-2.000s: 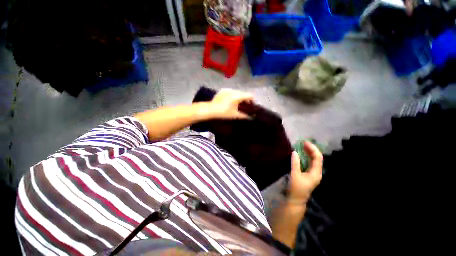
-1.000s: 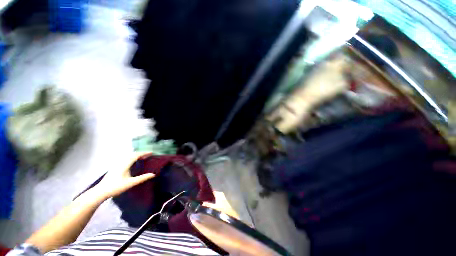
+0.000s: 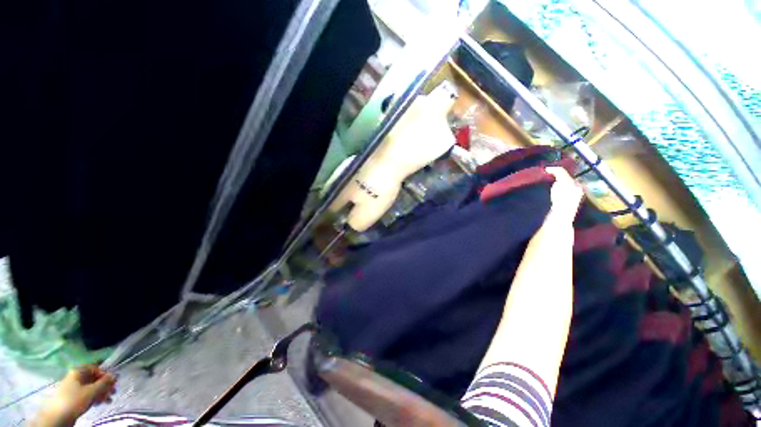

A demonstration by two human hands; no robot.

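A navy garment [image 3: 417, 275] with a maroon collar [image 3: 519, 180] hangs at the front of a row of similar garments on a metal rail. My right hand [image 3: 567, 190] reaches up and is closed at the collar, just below the rail; a hanger inside the grip cannot be made out. My left hand [image 3: 83, 390] is low at the left edge, partly cut off, with fingers curled beside a thin pale line; whether it holds anything cannot be told.
Black garments [image 3: 142, 150] hang at the left, with a pale strip across them. A beige dress form [image 3: 400, 163] stands behind the rack. The metal rail [image 3: 613, 188] carries several black hanger hooks. Green material [image 3: 42, 334] lies lower left. Eyewear crosses the bottom.
The view has swung right to the rack. The small maroon-collared piece between both hands is no longer seen there. My right hand has gone up to the rail; my left hand is lower left.
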